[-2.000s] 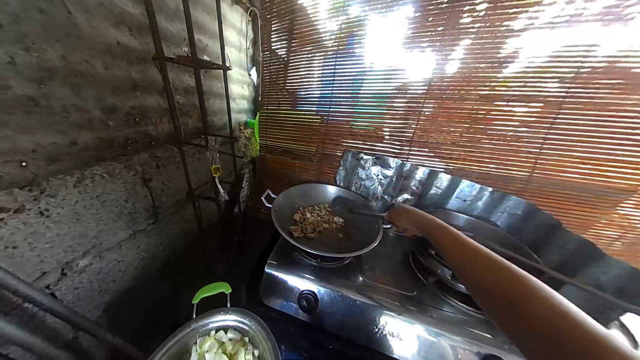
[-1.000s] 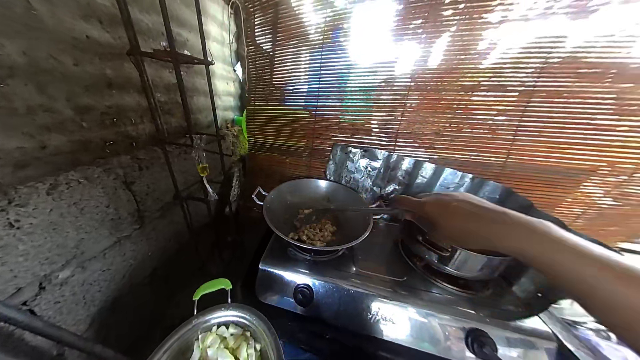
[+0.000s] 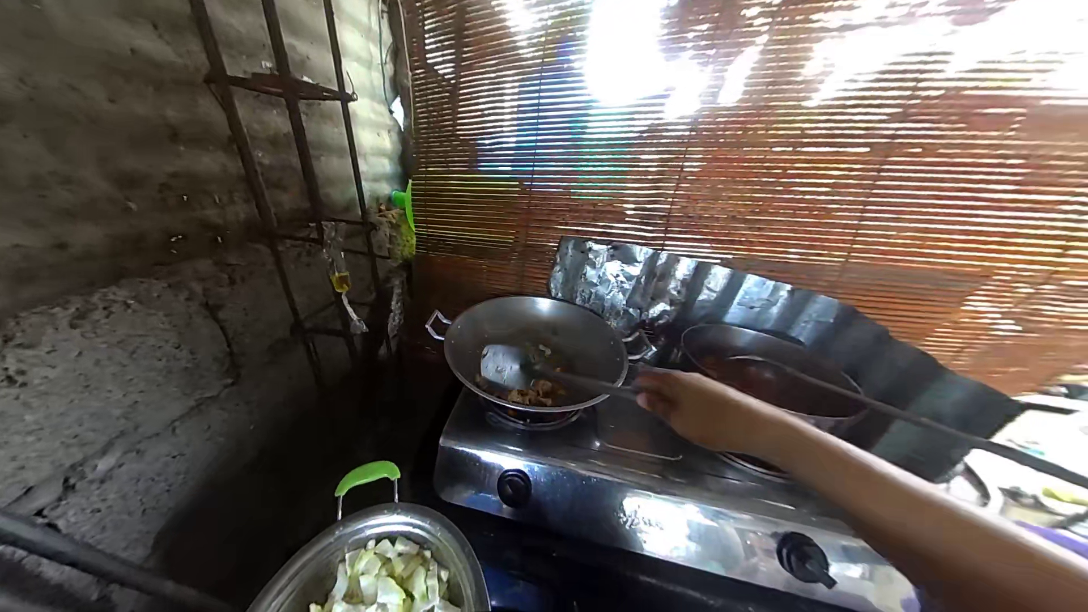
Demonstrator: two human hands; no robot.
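My right hand (image 3: 693, 406) is closed around the handle of a metal spatula (image 3: 505, 367), right of the wok. The spatula's blade is inside the metal wok (image 3: 586, 340), over browned chopped food (image 3: 537, 393) at the near side of its bowl. The wok rests on the left burner of a steel gas stove (image 3: 629, 501). A second pan (image 3: 765, 340) with dark reddish contents and a long-handled utensil (image 3: 901, 414) across it is on the right burner, partly behind my hand. My left hand is out of view.
At the lower left, a metal pot (image 3: 297, 568) with a green-sleeved handle (image 3: 367, 476) holds pale chopped vegetables (image 3: 391, 580). Corrugated metal sheeting (image 3: 748, 297) stands behind the stove, before a slatted blind (image 3: 748, 195). A rusty metal rack (image 3: 293, 110) leans along the rough wall at left.
The spatula blade has shifted within the wok and now shows its broad face at the left side. My right hand stays on its handle. The food lies nearer the wok's front edge than two seconds ago.
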